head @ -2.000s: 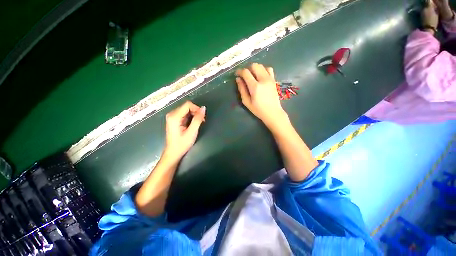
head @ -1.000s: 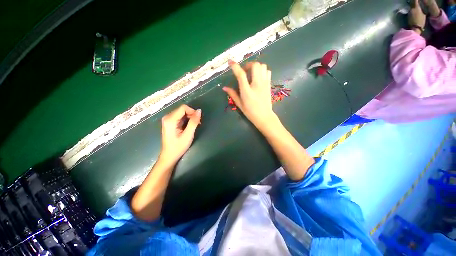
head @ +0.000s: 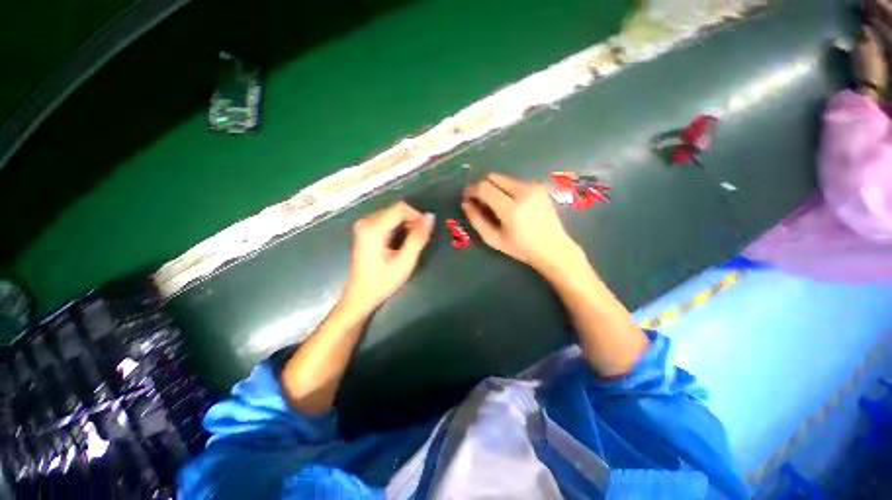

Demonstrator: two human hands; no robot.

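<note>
Small red parts [head: 459, 233] lie on the dark green bench between my two hands. A second pile of red parts [head: 581, 191] lies just right of my right hand. My left hand [head: 387, 250] is curled with thumb and fingertips together; whether it pinches a small part cannot be told. My right hand [head: 512, 217] is bent over the bench beside the small red pile, slightly blurred; whether its fingertips hold anything cannot be told.
A phone half-assembly [head: 235, 98] lies on the green belt beyond the whitish strip [head: 391, 161]. A red tape roll [head: 700, 133] lies further right. Black plastic-wrapped stack [head: 103, 400] is at lower left. A person in a pink sleeve [head: 853, 156] is at the right.
My right hand has drawn back from the whitish strip, its fingers now bent down near the small red pile. My left hand keeps its curled pose. The whole view has shifted slightly.
</note>
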